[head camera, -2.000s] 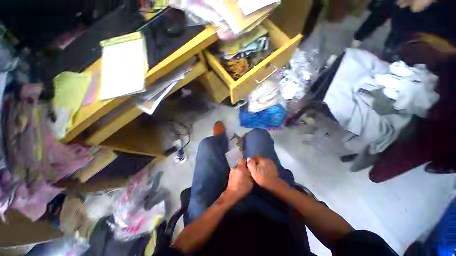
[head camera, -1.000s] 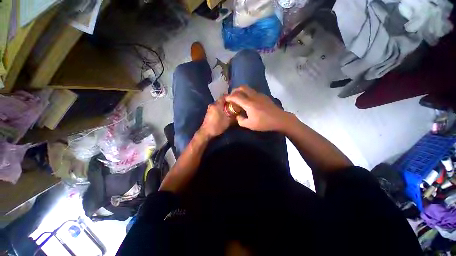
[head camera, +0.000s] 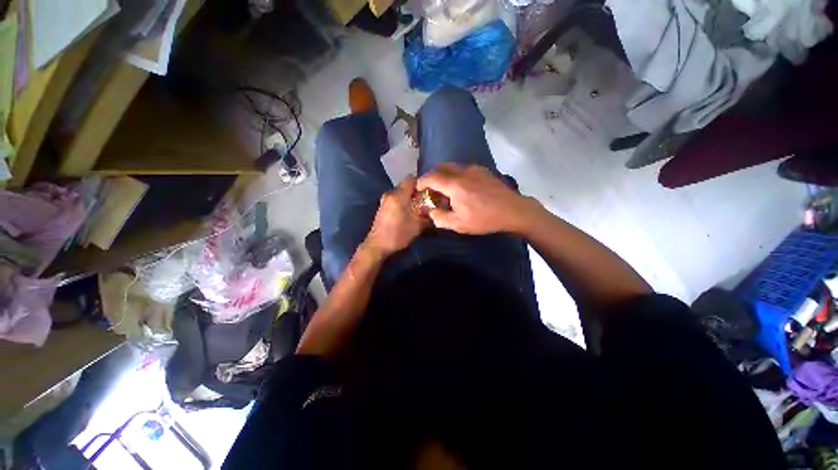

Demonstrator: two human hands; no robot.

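A small balm jar (head camera: 427,201) with a gold lid shows between my two hands above my lap. My left hand (head camera: 397,218) is closed around the jar's body from the left. My right hand (head camera: 473,200) is over it from the right, with its fingers at the gold lid. Most of the jar is hidden by the fingers, and I cannot tell whether the lid is loose.
The yellow desk (head camera: 101,101) is at the upper left. A blue plastic bag (head camera: 459,61) lies on the floor beyond my knees. A grey and white cloth pile (head camera: 685,69) is at the upper right. A blue basket (head camera: 781,275) is at the right edge.
The view has swung down from the desk and open drawer to my lap. The gold-lidded jar now shows between my hands. Over the last second my hands have barely moved.
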